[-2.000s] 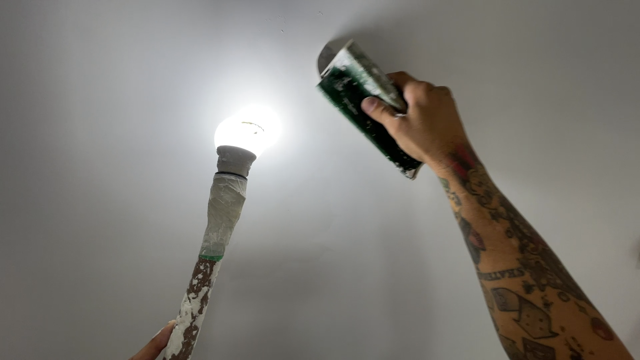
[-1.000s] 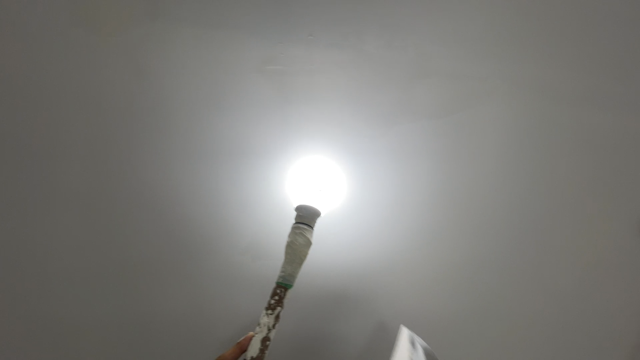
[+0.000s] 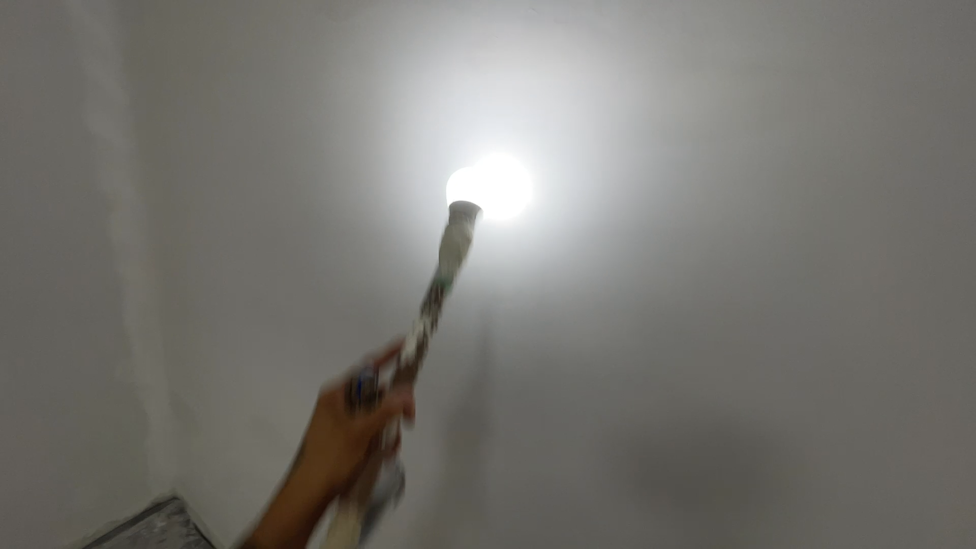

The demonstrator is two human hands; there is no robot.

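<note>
A stick smeared with white and brown rises through the lower middle of the view, with a lit light bulb in a grey socket at its upper end. Pale wrapping covers the stick just below the socket, and a green band lies under that. My left hand is closed around the stick, blurred by motion. Behind the stick, below the fingers, shows a small greyish thing, too blurred to name. My right hand is out of view.
A smooth grey surface fills most of the view behind the bulb. A paler vertical strip runs down its left side. At the lower left corner is a dark-edged, mottled grey panel.
The right hand with its green-and-white tool, seen two seconds ago, has left the view. More of my left hand on the stick shows. The view has shifted, bringing in the strip and panel.
</note>
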